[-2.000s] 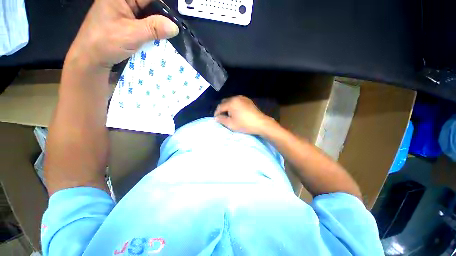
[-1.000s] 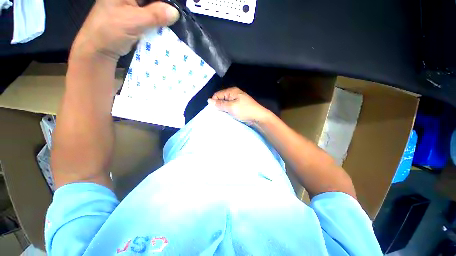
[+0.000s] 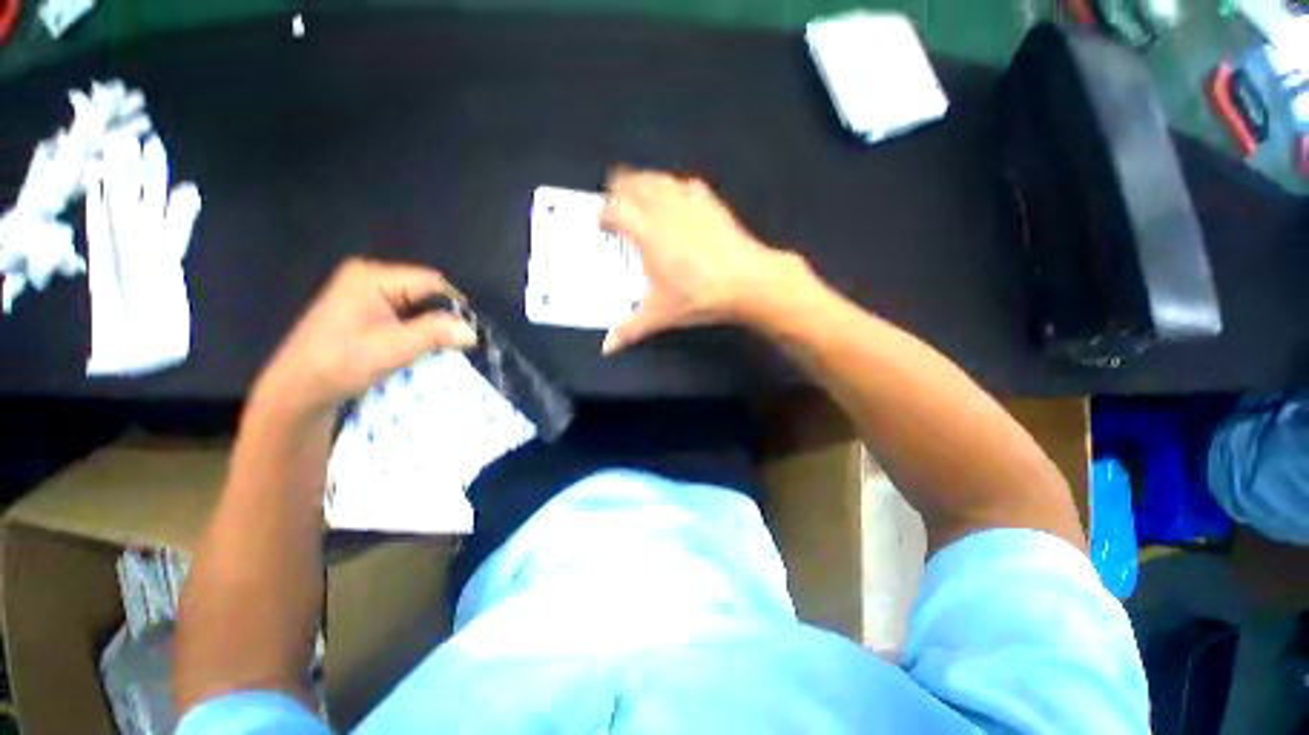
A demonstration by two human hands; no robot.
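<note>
My left hand [image 3: 376, 333] pinches a narrow glossy black strip [image 3: 514, 376]. A white backing sheet with blue-grey printed marks [image 3: 416, 448] hangs below it. A white cover plate [image 3: 569, 261] lies flat on the black mat, with small dark corner holes and slots. My right hand [image 3: 686, 259] is over the plate's right side, fingers at its top edge and thumb near its lower right corner. Whether it grips the plate is not clear.
White gloves [image 3: 139, 266] lie at the left. A stack of white plates [image 3: 876, 75] is at the back right. A large black block of sheets [image 3: 1098, 194] stands at the right. Open cartons [image 3: 108, 495] sit below the bench edge. A person's blue sleeve [image 3: 1266, 462] shows far right.
The view has shifted to show more of the bench. My right hand has left the blue shirt front and reached up to the plate. My left hand still holds the strip and sheet.
</note>
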